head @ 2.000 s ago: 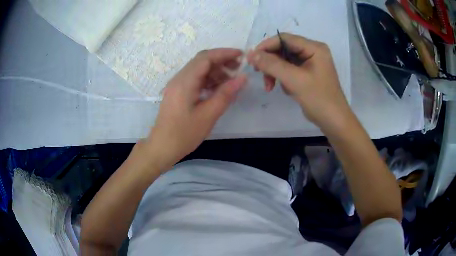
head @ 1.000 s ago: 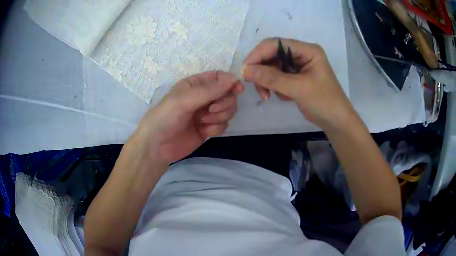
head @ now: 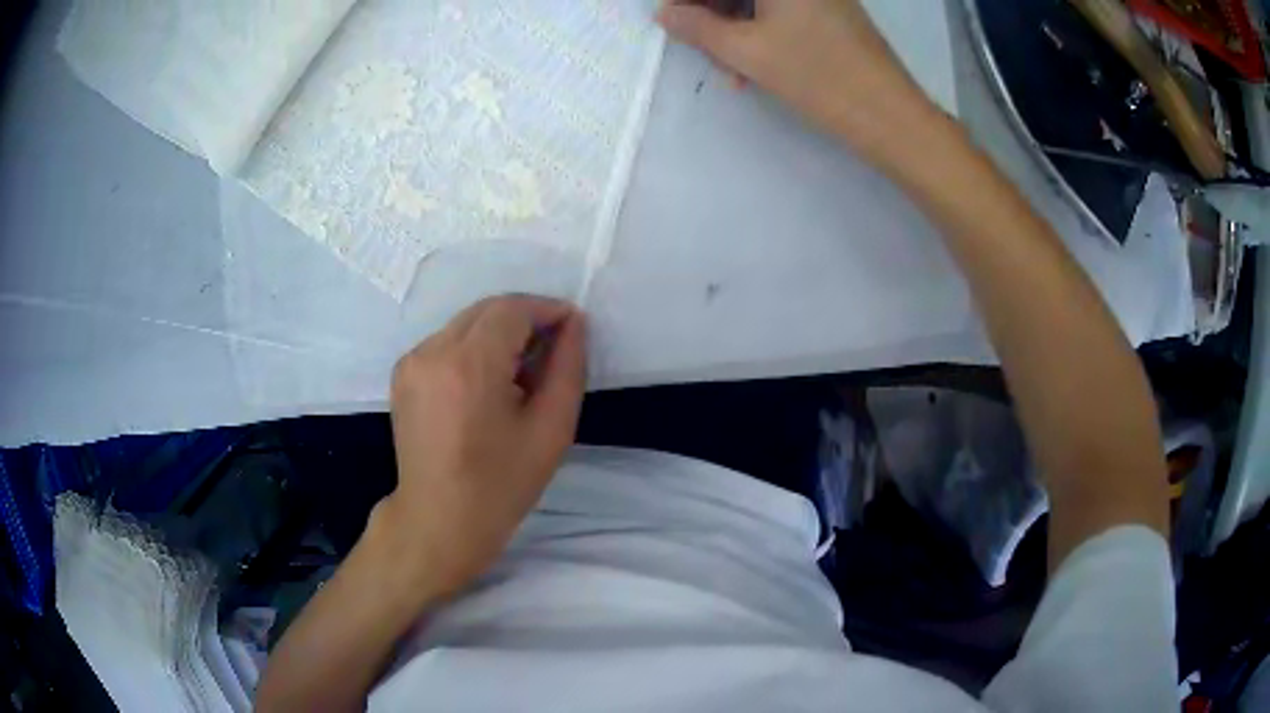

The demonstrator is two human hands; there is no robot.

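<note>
The cream lace garment panel (head: 460,139) lies at the upper left with raised flowers and a folded-over part at its left. A narrow white tape (head: 630,153) runs along the panel's right edge. My left hand (head: 488,404) pinches the tape's lower end near the table's front edge. My right hand (head: 780,49) is at the top edge, partly cut off, its fingertips at the tape's upper part. Something dark shows by its fingers; I cannot tell what it is.
The dark iron (head: 1065,112) with its wooden handle lies at the upper right, beside a red tray (head: 1209,31). A shiny metal frame (head: 1214,272) stands at the right edge. Stacked cut panels (head: 132,599) hang low at the left. White cloth (head: 836,300) covers the table.
My hands have moved apart: the left down towards me, the right up and away. The tape now runs straight between them along the panel's edge. The dark snips no longer show clearly.
</note>
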